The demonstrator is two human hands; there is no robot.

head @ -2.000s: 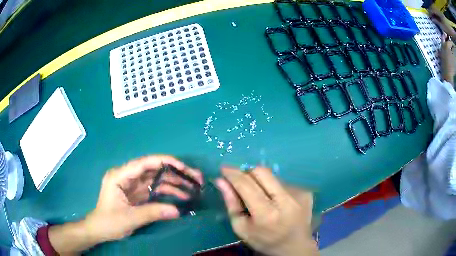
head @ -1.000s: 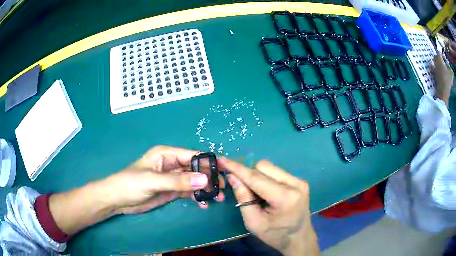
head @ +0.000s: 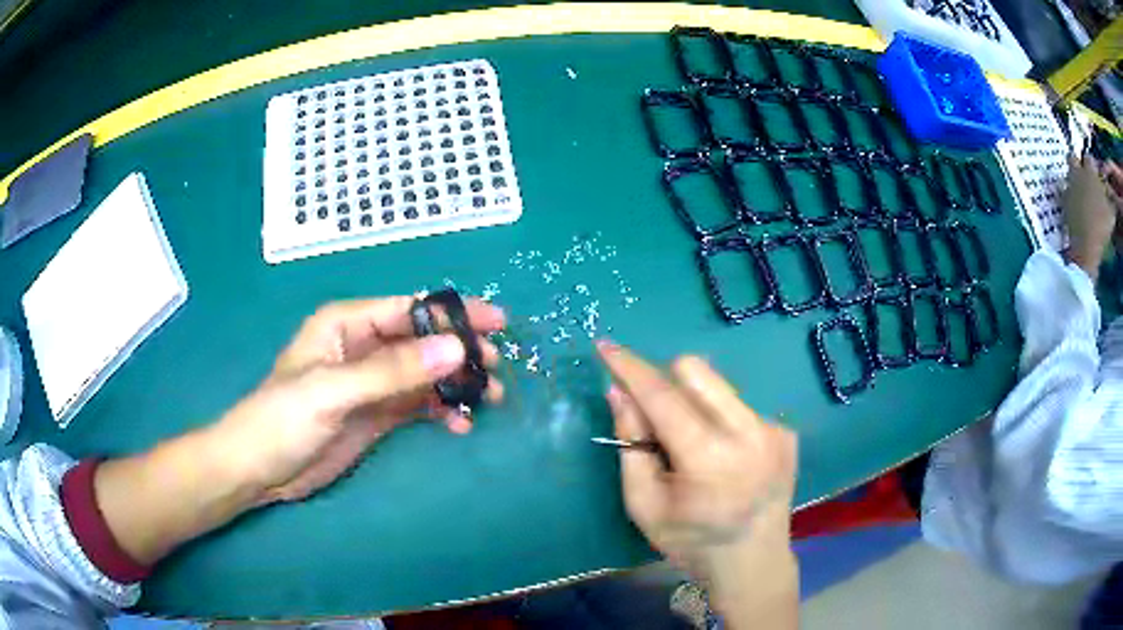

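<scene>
My left hand (head: 333,400) holds a black watch case frame (head: 453,351) tilted, thumb on its near face and fingers behind it. My right hand (head: 708,462) is apart from the frame, to its right. It holds slim dark tweezers (head: 626,443) across the palm, tip pointing left. Its index finger reaches towards the scattered tiny clear-whitish parts (head: 579,295) on the green mat. Whether a tiny part is on that fingertip cannot be told.
A white parts tray (head: 392,154) with dark parts lies at the back. A plain white tray (head: 105,295) and grey rectangle (head: 47,191) lie left. Black frames (head: 794,272) lie in rows at right, beside a blue bin (head: 942,92). A neighbour's sleeve (head: 1016,418) is far right.
My left hand has moved up and left with the frame. My right hand has moved away from the frame, to the right, still holding the tweezers.
</scene>
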